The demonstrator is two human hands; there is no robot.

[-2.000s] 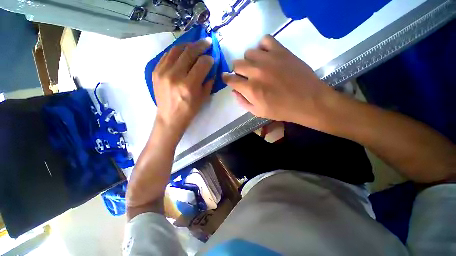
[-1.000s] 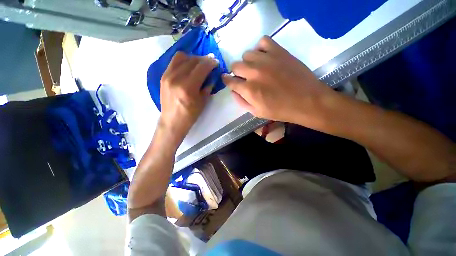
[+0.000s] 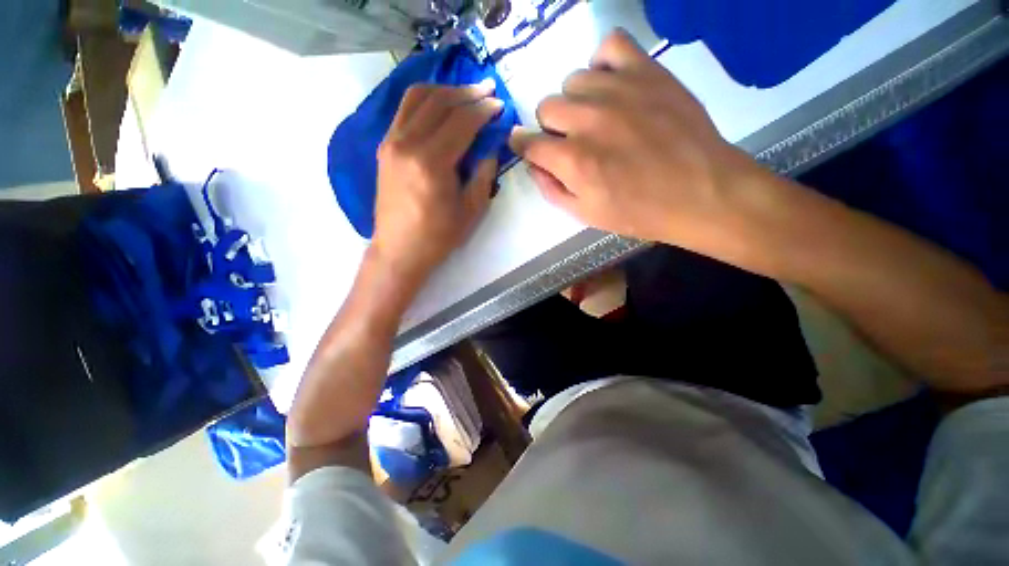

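A blue pouch piece [image 3: 360, 155] lies on the white table with its upper end at the needle area of the sewing machine [image 3: 321, 24]. My left hand [image 3: 437, 171] rests on the piece and pinches its right part between thumb and fingers. My right hand [image 3: 631, 138] holds the piece's right edge with thumb and index fingertips, its other fingers curled. The presser foot [image 3: 474, 42] shows small and blurred at the top of the piece; the needle cannot be made out.
Plain blue panels [image 3: 763, 39] lie at the upper right. Small blue-and-white labels [image 3: 238, 282] heap at the left table edge, beside a black-sided bin [image 3: 44, 354] with blue pieces. A ruler-marked edge [image 3: 531, 276] runs along the table front. A cardboard box [image 3: 503, 426] stands below.
The view has shifted slightly. My left hand has moved a little right and up on the piece, its fingers more bunched. My right hand stays at the piece's right edge.
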